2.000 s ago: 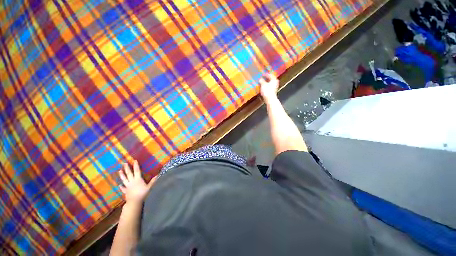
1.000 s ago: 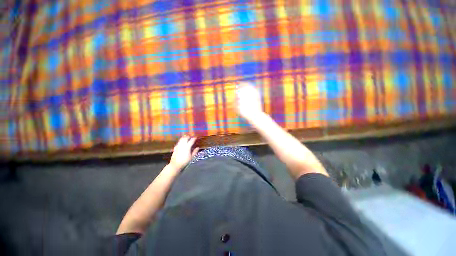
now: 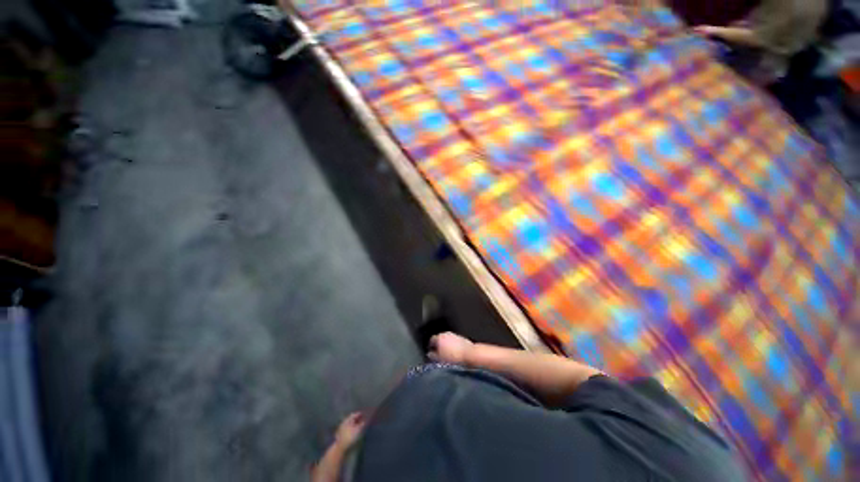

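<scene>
The orange, yellow, blue and purple plaid fabric (image 3: 603,207) covers the long table, with a few ripples toward its far end. The tan table edge (image 3: 415,179) shows along the fabric's near border. My right hand (image 3: 453,348) is off the fabric, in front of my waist and beside the table edge, with fingers curled; whether it holds anything is unclear. My left hand (image 3: 351,428) is low at my left side over the floor, small, blurred and partly hidden by my shirt.
A grey concrete floor (image 3: 217,245) runs along the table's left side. A dark round object (image 3: 253,42) stands near the table's far end. Another person's arm (image 3: 731,35) reaches to the fabric's far right edge. Blue-grey material (image 3: 17,395) is at the lower left.
The view has swung left along the table. My right hand has come off the fabric to my waist. My left hand has left the table edge and dropped to my side.
</scene>
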